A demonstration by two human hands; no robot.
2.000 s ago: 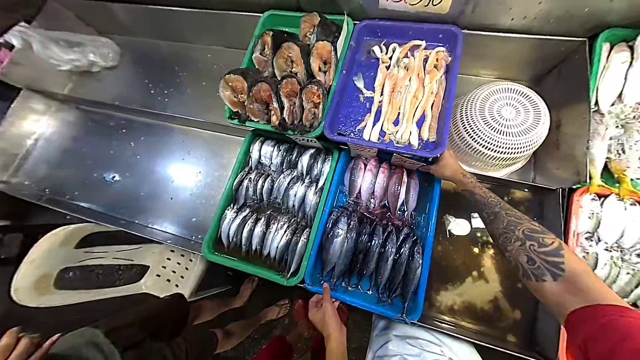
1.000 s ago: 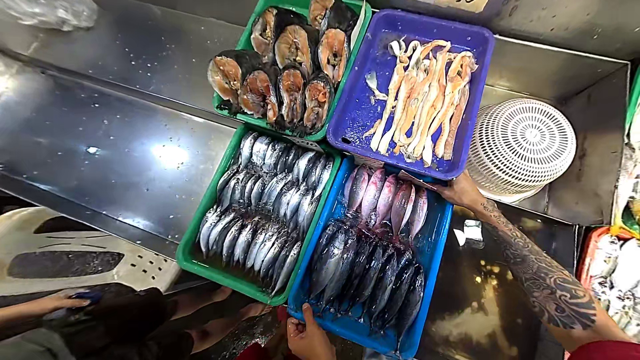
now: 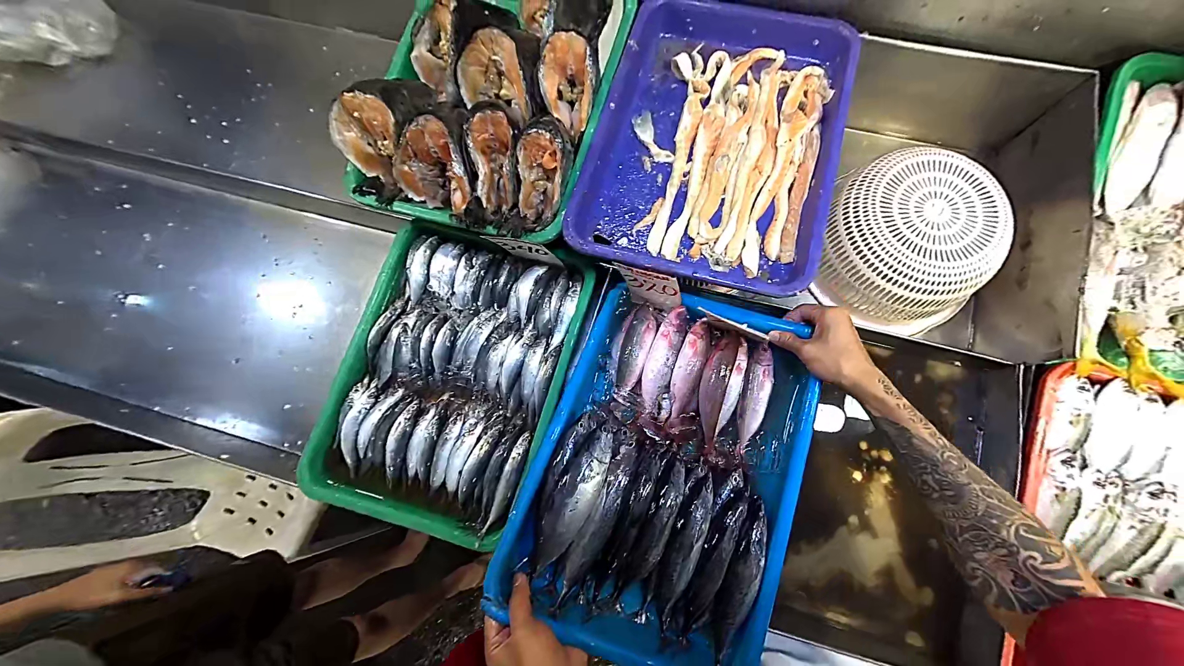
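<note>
A blue plastic tray (image 3: 795, 462) holds pinkish fish (image 3: 689, 365) at its far end and rows of dark fish (image 3: 647, 527) nearer me. My left hand (image 3: 532, 638) grips its near left corner, thumb over the rim. At the far right corner my right hand (image 3: 828, 347) holds the rim, beside a price card (image 3: 731, 324). Another price card (image 3: 650, 285) stands at the far rim. Left of the blue tray lies a green tray (image 3: 319, 462) of small silvery fish (image 3: 444, 444). Beyond are a purple tray (image 3: 601, 185) of pale fish strips (image 3: 740, 166) and a green tray (image 3: 573, 194) of fish steaks (image 3: 490, 69).
An upturned white plastic basket (image 3: 916, 231) sits in the metal display counter (image 3: 166, 277). More fish trays stand at the right, one with a red rim (image 3: 1036, 444). A white plastic chair (image 3: 250, 509) is at lower left, near another person's hand (image 3: 120, 585) and legs.
The view has come closer to the trays. Both hands stay on the blue tray's rim. At lower left, the other person's hand has moved.
</note>
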